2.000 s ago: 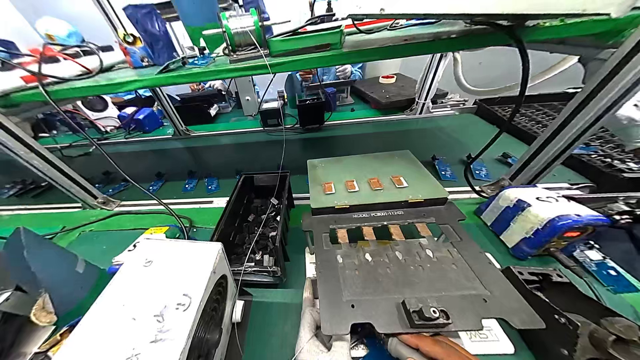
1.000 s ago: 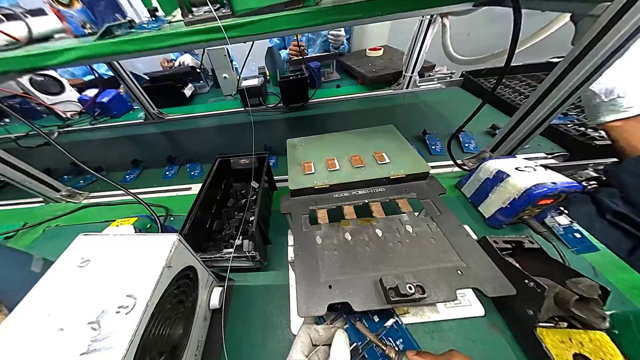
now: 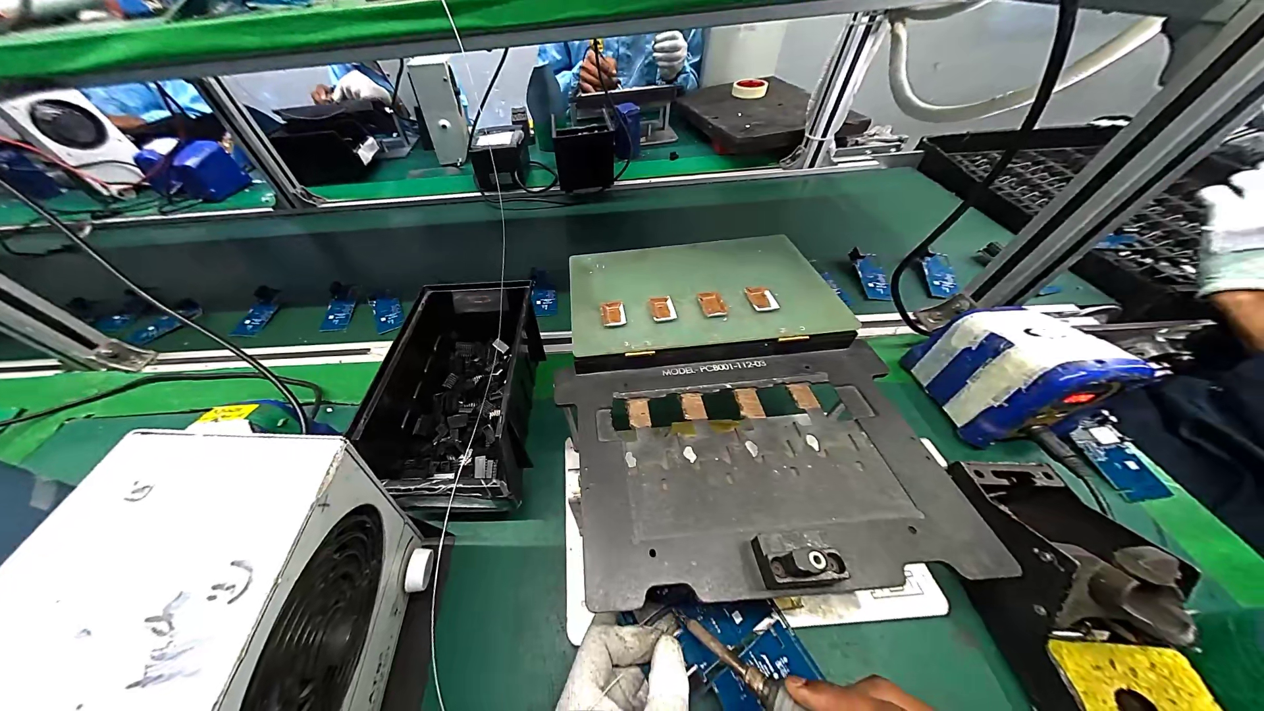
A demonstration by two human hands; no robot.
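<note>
At the bottom edge, my gloved left hand (image 3: pixel 624 667) has its fingers together against the edge of a blue circuit board (image 3: pixel 741 642); a thin wire crosses the glove. My bare right hand (image 3: pixel 854 694) holds a soldering iron (image 3: pixel 731 654), its tip near the left fingertips, over the board. Just beyond both hands lies a dark flat fixture plate (image 3: pixel 750 494) with a small black clamp block (image 3: pixel 802 561). Its raised greenish lid (image 3: pixel 691 267) carries several copper-coloured pads. What the left fingertips pinch is too small to tell.
A black bin (image 3: pixel 449 395) of small connectors and a white fan unit (image 3: pixel 197 573) stand left. Right are a blue soldering station (image 3: pixel 1022 370) and an iron stand (image 3: pixel 1086 583) with yellow sponge. Blue boards (image 3: pixel 259 313) line the channel behind. A co-worker's gloved arm (image 3: pixel 1232 232) is far right.
The soldering iron and the blue board by my hands came into view after the oldest frame. The co-worker's arm at the right appears only in the two later frames. The view has shifted.
</note>
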